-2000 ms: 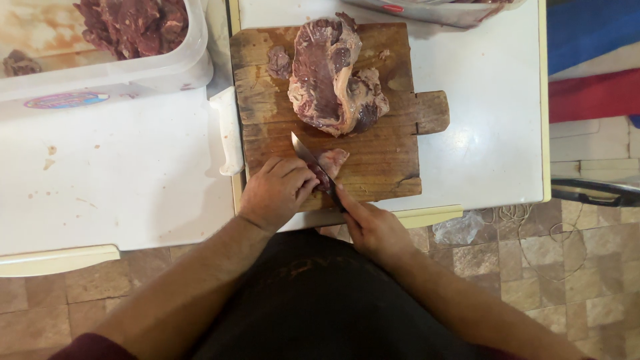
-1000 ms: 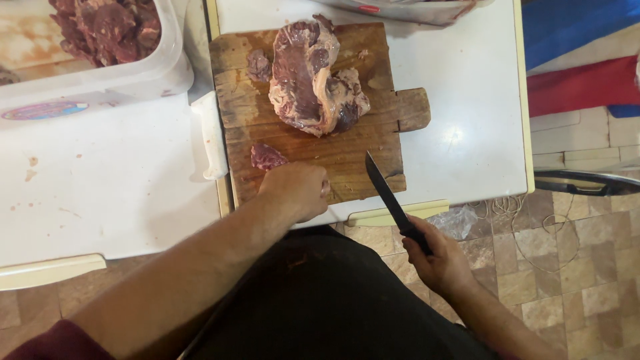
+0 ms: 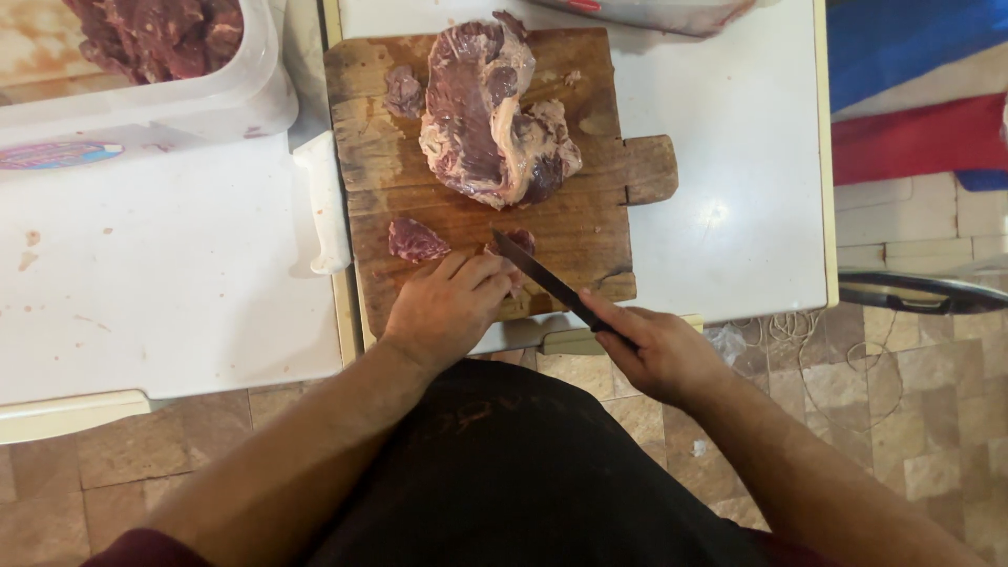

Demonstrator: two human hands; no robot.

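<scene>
My right hand (image 3: 657, 346) grips the black handle of a knife (image 3: 547, 282), its dark blade pointing up and left. The blade tip lies over a small piece of raw meat (image 3: 521, 240) near the front of the wooden cutting board (image 3: 598, 228). My left hand (image 3: 457, 303) holds that piece, with the fingers partly hiding it. Just left of the fingertips lies another red meat chunk (image 3: 416, 240). Farther back on the board rests a large slab of raw meat with fat (image 3: 480, 118), beside a small scrap of meat (image 3: 404, 92).
A plastic tub (image 3: 272, 87) of meat pieces (image 3: 161, 35) stands at upper left. A white handle (image 3: 323, 205) lies along the board's left side. A plastic bag (image 3: 654, 12) is behind the board. Cord (image 3: 795, 327) hangs beyond the table's front edge at right.
The knife has come back from the right to the meat at my left hand. One second ago it was held away from the meat. A red chunk now lies left of my fingers.
</scene>
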